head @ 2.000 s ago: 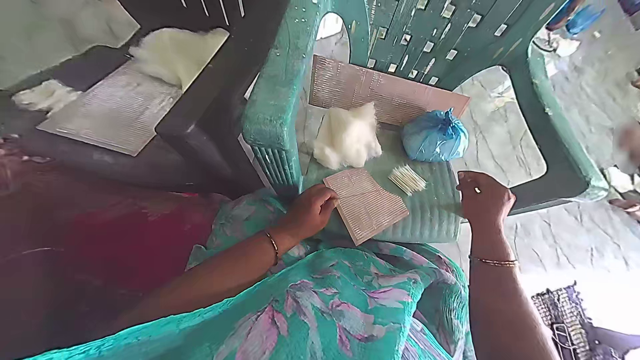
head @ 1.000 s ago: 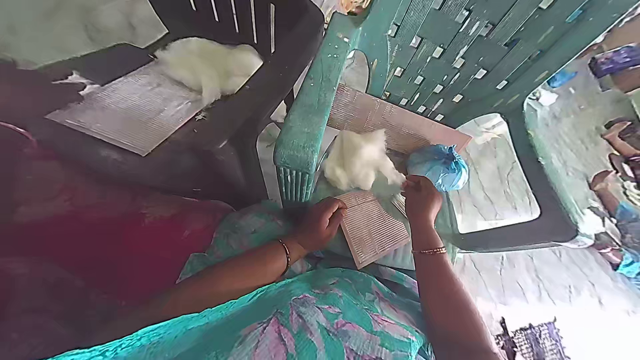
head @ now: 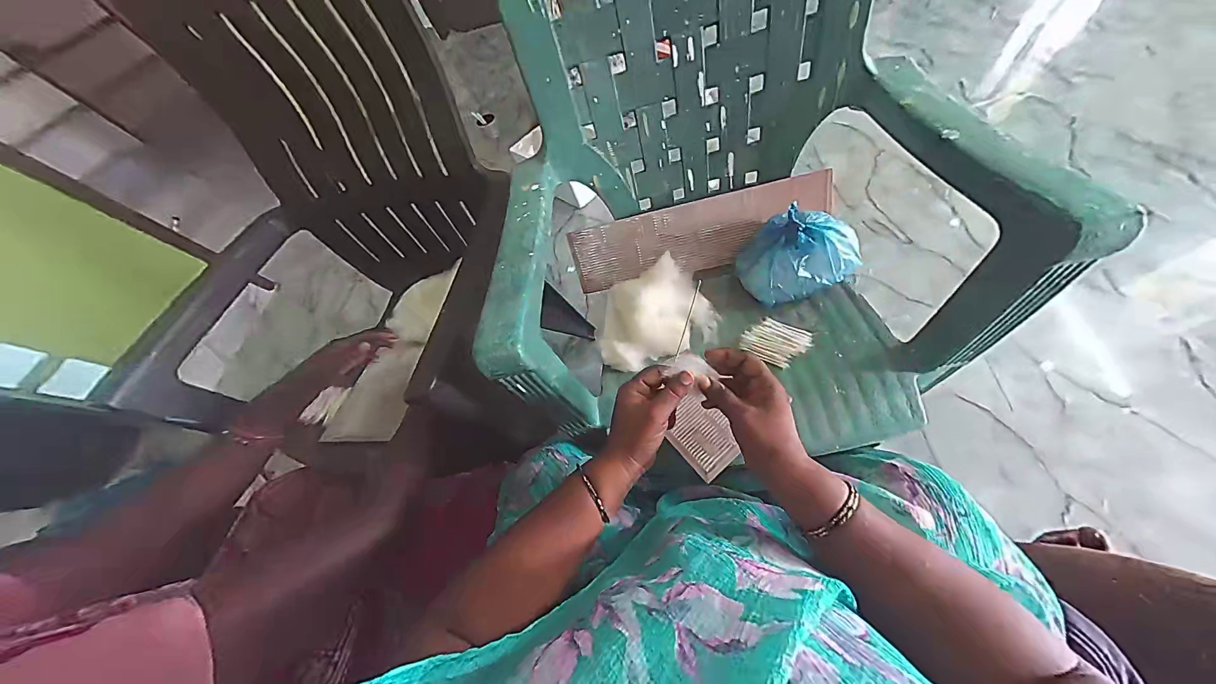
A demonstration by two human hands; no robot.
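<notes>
My left hand (head: 651, 413) and my right hand (head: 755, 404) meet above the front edge of the green chair seat, pinching a small tuft of cotton (head: 689, 366) between them. A thin stick (head: 689, 318) points up from the tuft. Below my fingers lies a ribbed brown board (head: 705, 442), partly covered by them. Beyond my left hand rests a larger wad of cotton wool (head: 655, 313). A pile of thin white sticks or rolled wicks (head: 776, 341) lies beyond my right hand, nearer the chair back than the board. A tied blue plastic bag (head: 798, 255) sits behind that pile.
A longer ribbed board (head: 698, 228) leans at the back of the green plastic chair (head: 1026, 171). To the left, another person's hand (head: 351, 356) is over a dark chair (head: 446, 313) with a board (head: 375, 399) and cotton (head: 418, 304).
My right hand has moved from the large cotton wad to beside my left hand, and a small tuft is now between them. The view has swung, showing more of the person at left.
</notes>
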